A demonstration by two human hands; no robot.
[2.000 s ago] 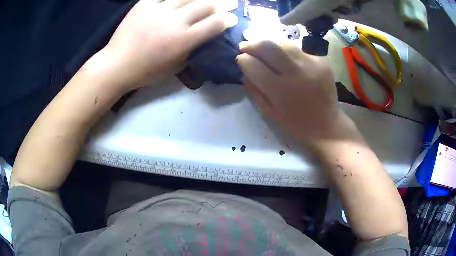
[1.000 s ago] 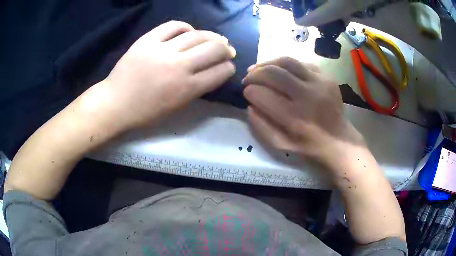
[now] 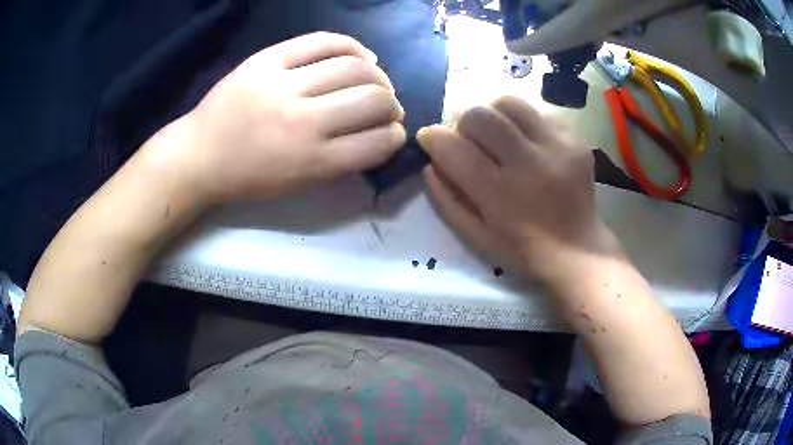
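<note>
A large dark fabric panel (image 3: 174, 52) covers the upper left and reaches the bright needle area. Its near edge shows as a dark folded corner (image 3: 398, 170) between my hands. My left hand (image 3: 300, 117) lies on the panel with curled fingers, its fingertips pressing the fabric left of the fold. My right hand (image 3: 513, 169) is just right of it, thumb and fingers pinching the fabric edge. The two hands' fingertips are close but apart. The undersides of the fingers are hidden.
The sewing machine head (image 3: 643, 43) with a dark knob (image 3: 565, 83) is at upper right. Scissors with orange-red and yellow handles (image 3: 648, 143) lie right of my right hand, near a dark scrap (image 3: 613, 169). A ruler edge (image 3: 365, 304) runs along the front. Dark specks lie on the table.
Over the last two seconds both hands have moved towards me from the needle area. Since one second ago, a small dark folded corner has come into view between them.
</note>
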